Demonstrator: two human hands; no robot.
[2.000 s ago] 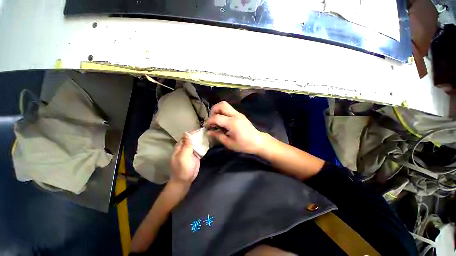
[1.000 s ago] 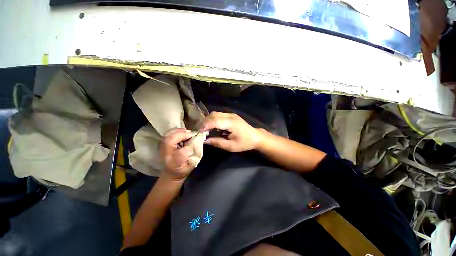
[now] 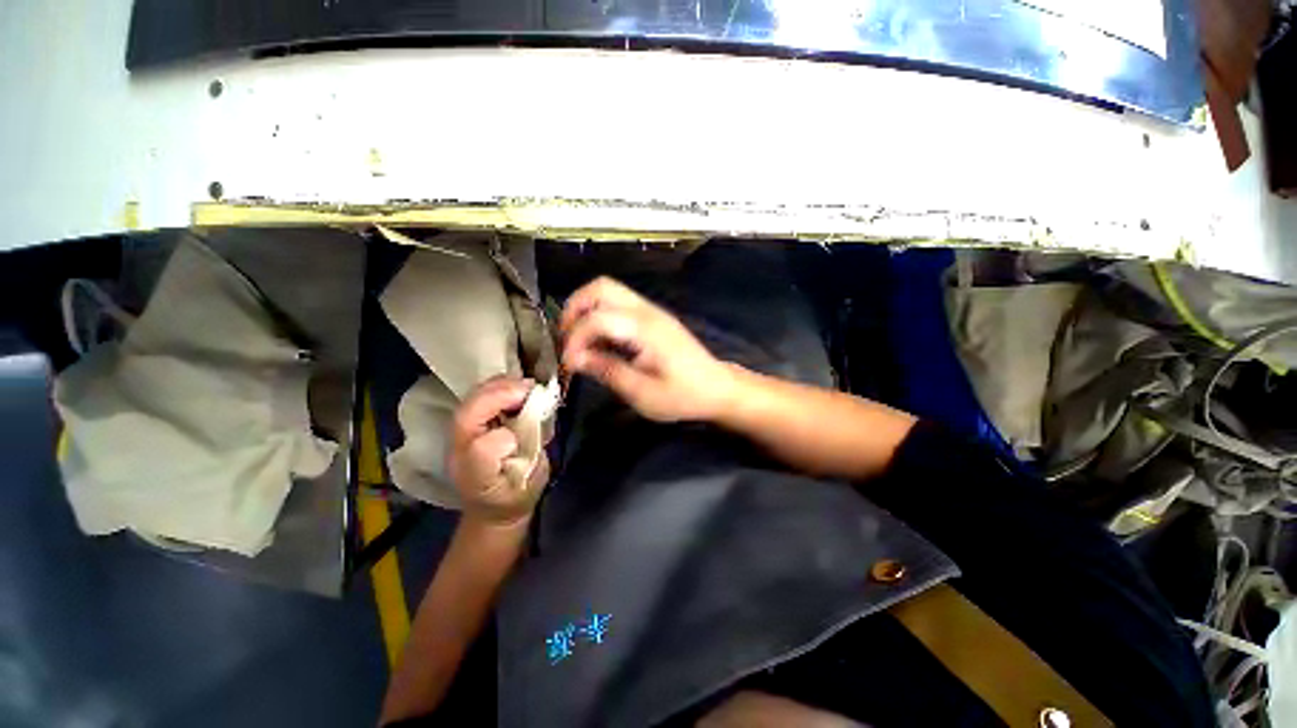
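A beige bag [image 3: 458, 320] hangs below the table edge, in front of the dark apron [image 3: 683, 569]. My left hand [image 3: 498, 448] pinches a bunched, pale seam edge [image 3: 534, 427] of the bag between thumb and fingers. My right hand [image 3: 633, 349] is just above and to the right of it, fingers curled, its fingertips close to the seam edge. A small dark shape shows under the right fingers; I cannot tell clearly what it is. The lower part of the bag is partly hidden behind my left hand.
The white table [image 3: 640, 142] with a worn yellow-taped edge crosses above my hands. A shiny black sheet [image 3: 569, 26] lies on it. Another beige bag [image 3: 199, 427] rests on a grey board [image 3: 320, 533] at left. A pile of beige bags and straps [image 3: 1124, 384] is at right.
My right hand first closed in on the seam edge, then moved up and slightly away from it. My left hand has shifted its hold and bunched the cloth. The view has shifted slightly.
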